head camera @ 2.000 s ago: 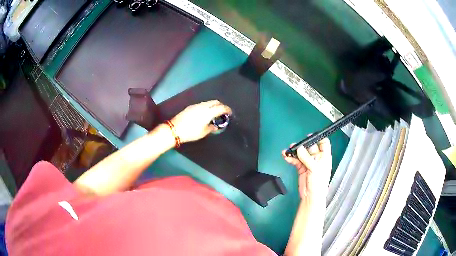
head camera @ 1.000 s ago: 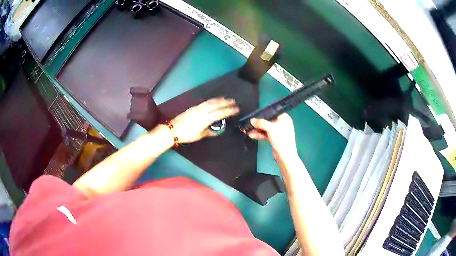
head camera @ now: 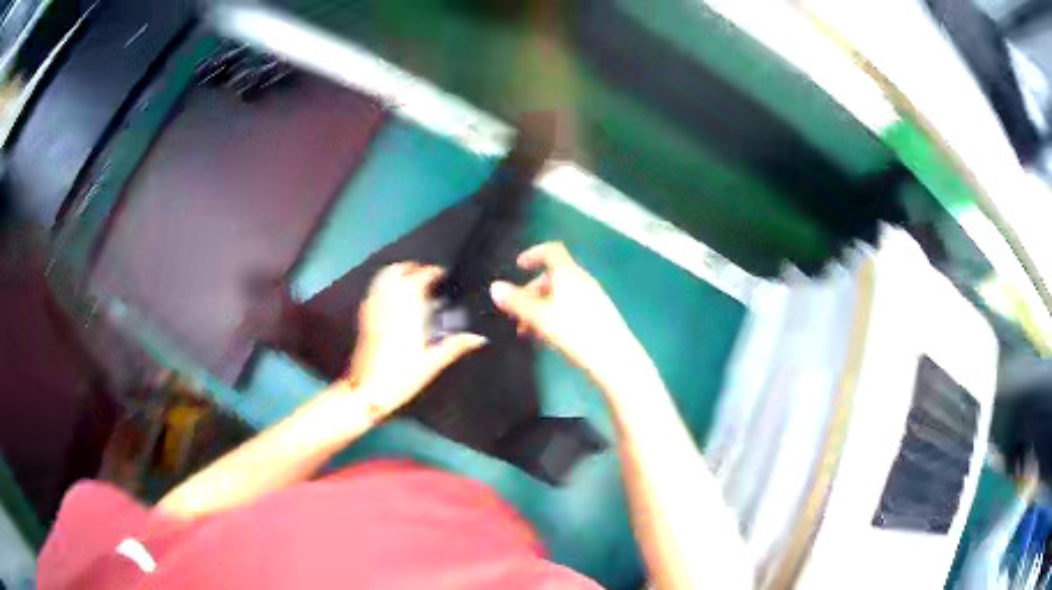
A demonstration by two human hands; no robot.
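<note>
The view is blurred. The dark three-armed fixture (head camera: 485, 386) lies on the teal bench. A small ring (head camera: 451, 320) shows pale and smeared at its middle. My left hand (head camera: 398, 328) is at the ring's left, thumb and fingers spread around it; contact is unclear. My right hand (head camera: 556, 297) is just right of the middle, fingers curled but apart, with nothing visible in it. A darker long shape, apparently the black bar (head camera: 490, 225), runs from between my hands towards the fixture's upper arm; its outline merges with the fixture.
The dark mat (head camera: 231, 196) lies left of the fixture, with small rings (head camera: 245, 69) at its far edge. The sheet stack (head camera: 808, 403) stands at the right, with a row of black bars (head camera: 929, 449) on its white top sheet (head camera: 877, 346). The green belt (head camera: 692, 138) runs beyond the bench edge.
My right hand has moved left towards the fixture's middle, and the bar no longer sticks out of it. My left hand has opened wider around the ring. The whole view has shifted and blurred.
</note>
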